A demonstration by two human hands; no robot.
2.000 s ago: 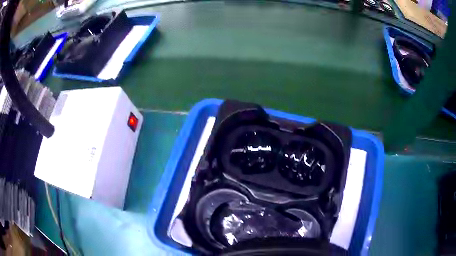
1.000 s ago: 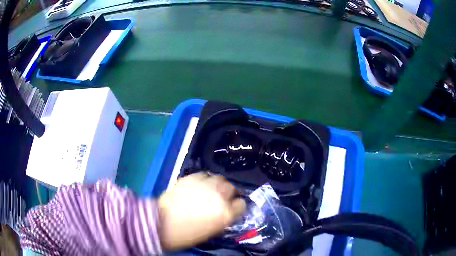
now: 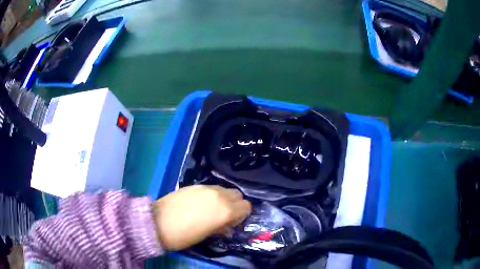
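A black insert tray [image 3: 337, 126] sits in a blue line tray [image 3: 380, 157]. Its upper recess shows two glossy rounded hollows. A clear shiny bag [image 3: 273, 223] with a red spot lies in the lower recess. My left hand [image 3: 202, 215], bare with a striped sleeve, reaches in from the lower left. Its curled fingers are on the bag's left edge; the fingertips are partly hidden. A black headband arch [image 3: 363, 239] crosses the lower right of the tray, cut off by the bottom edge. My right hand is not in view.
A white box with a red switch [image 3: 79, 142] stands left, a black hose [image 3: 23, 118] beside it. Blue trays with headphones lie on the green belt at upper left [image 3: 108, 44] and upper right [image 3: 376, 50]. A green upright [image 3: 437, 79] and black stack [image 3: 468, 205] are right.
My left hand has come in from the lower left and reached the bag. The bag sits flatter than one second ago. The headband arch now shows over the tray's lower right.
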